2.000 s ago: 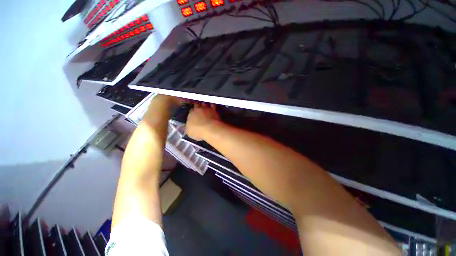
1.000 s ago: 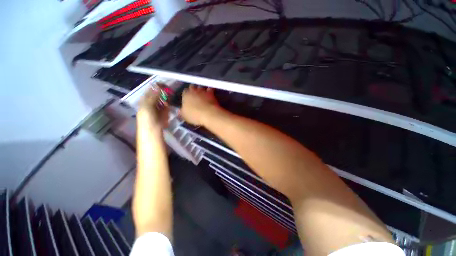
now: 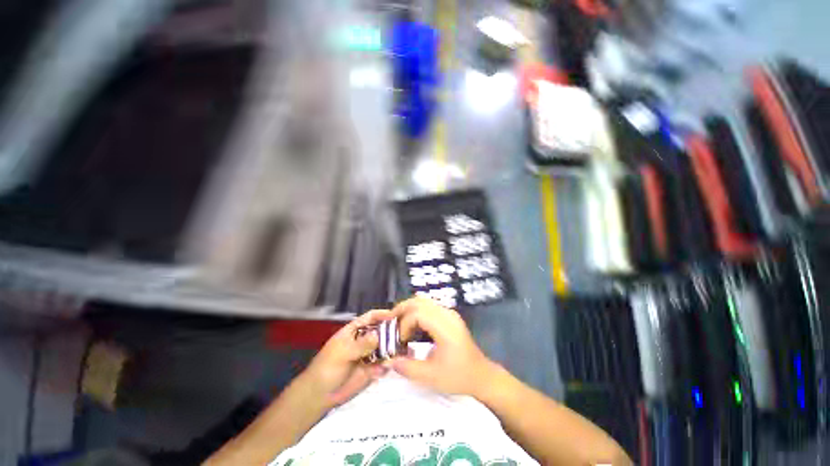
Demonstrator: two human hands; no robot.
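My left hand [image 3: 346,360] and my right hand [image 3: 440,348] are together in front of my shirt at the lower middle. Between their fingers they hold a small stack of electronic units [image 3: 389,338], seen as white and dark stripes on edge. The exact number is too blurred to tell. A black compartment tray [image 3: 420,215] lies beyond my hands, with white units [image 3: 473,267] in most of its pockets. Its near edge is partly hidden by my right hand.
The blurred aging rack [image 3: 273,173] with dark shelves stands at the left. A blue object [image 3: 415,77] is at the top middle. Black and orange-red slabs [image 3: 714,196] stand on edge at the right. A wire rack [image 3: 719,364] with small lights is at the lower right. Yellow floor lines [image 3: 552,237] show.
The view has turned from the rack shelves to the aisle and tray. Both hands have come out from the shelf to near my body, with the stack of units between them.
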